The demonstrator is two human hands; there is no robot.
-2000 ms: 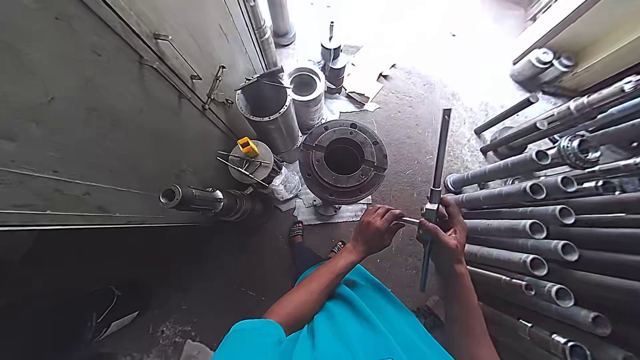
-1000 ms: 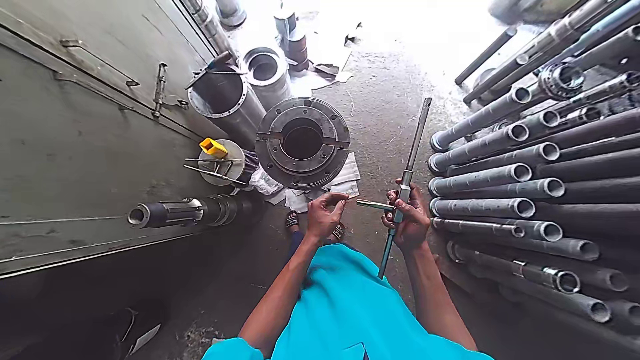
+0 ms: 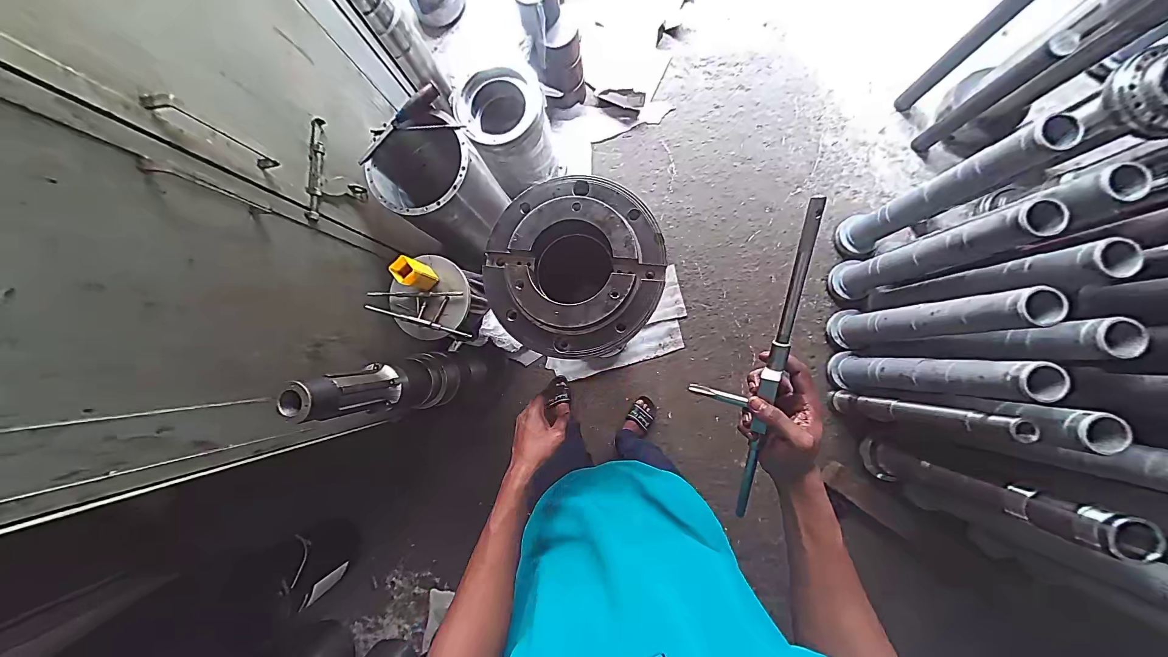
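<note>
My right hand (image 3: 787, 415) is closed round the middle of a long two-armed bar tool, which looks like a tap wrench (image 3: 798, 274). A short metal rod, possibly a tap (image 3: 716, 393), sticks out to the left from the same hand. My left hand (image 3: 540, 431) hangs low over my left foot, fingers loosely curled; whether it holds something small cannot be told. Ahead of both hands stands a round steel flange (image 3: 577, 339) with bolt holes, a split inner ring and a dark central bore. It rests on white sheets (image 3: 639, 349) on the floor.
Steel pipes (image 3: 958, 376) lie stacked on the right. Metal cylinders (image 3: 479, 196) stand behind the flange on the left. A yellow piece (image 3: 413, 273) sits on a round-topped part beside a shaft-like tool (image 3: 342, 395). A grey metal cabinet (image 3: 182, 301) lines the left side.
My left hand has come away from the short rod near my right hand and moved down and left. My right hand still holds the bar tool. The view has shifted somewhat.
</note>
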